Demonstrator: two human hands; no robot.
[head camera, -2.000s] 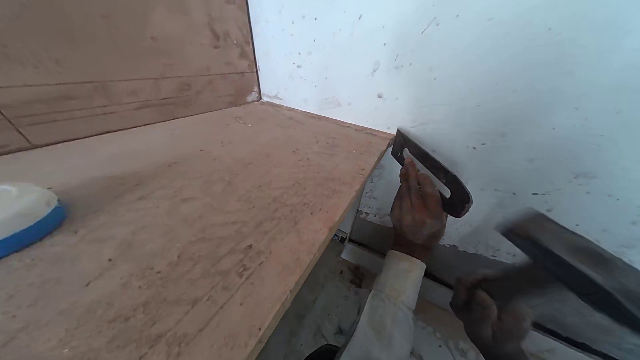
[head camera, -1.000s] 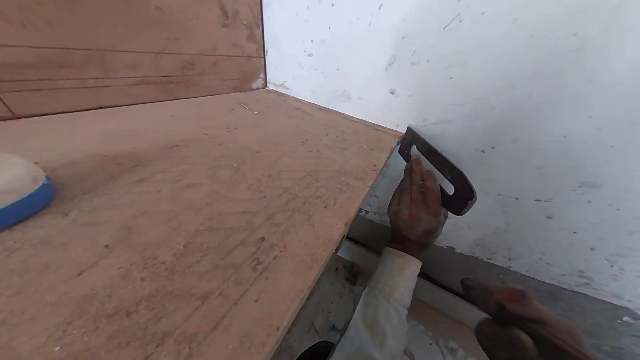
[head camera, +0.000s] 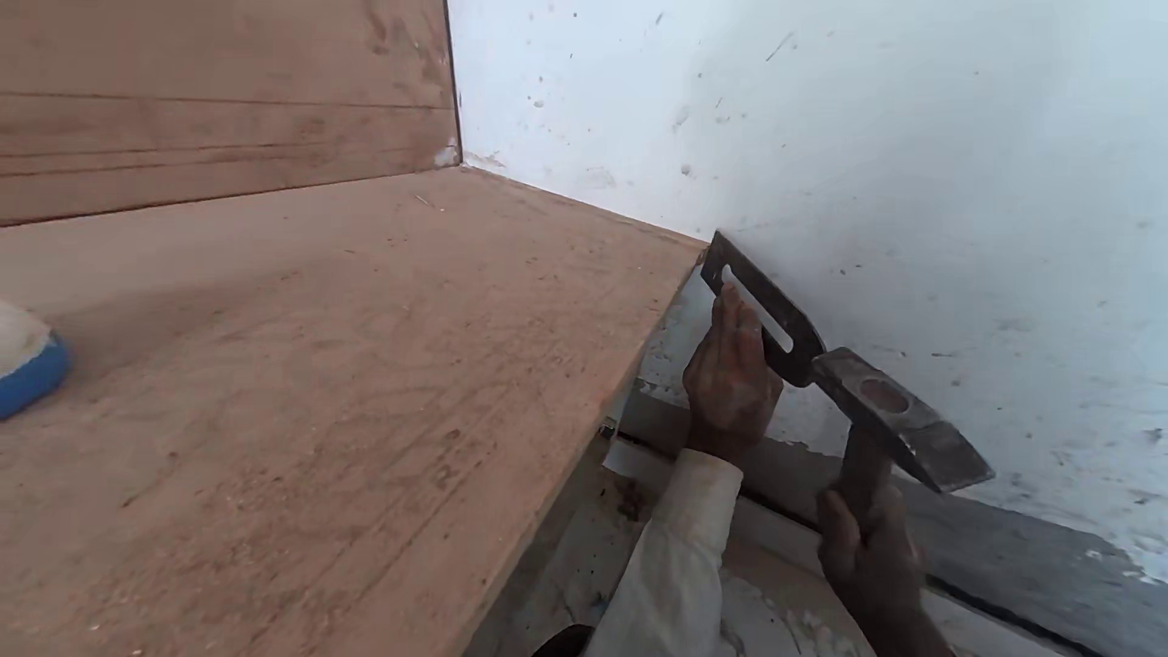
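My left hand (head camera: 733, 379) holds a dark, slotted metal plane blade (head camera: 771, 301) against the white wall, its upper end at the outer corner of a brown wooden board (head camera: 365, 365). In my right hand (head camera: 871, 547) is a hammer, gripped by its short visible handle. The steel hammer head (head camera: 899, 420) meets or overlaps the lower, rounded end of the blade; whether they touch is hard to tell. Part of the blade is behind my left fingers.
At the left edge lies a round cream and blue object (head camera: 32, 360) on the board. A brown panel (head camera: 228, 100) stands behind it. The white wall (head camera: 867, 137) rises at the right, with a grey band (head camera: 1022, 538) low along it. Below the board is a stained floor (head camera: 584, 547).
The hammer, blurred at the right two seconds ago, now has its head at the blade's lower end. My left hand still holds the blade at the board's corner.
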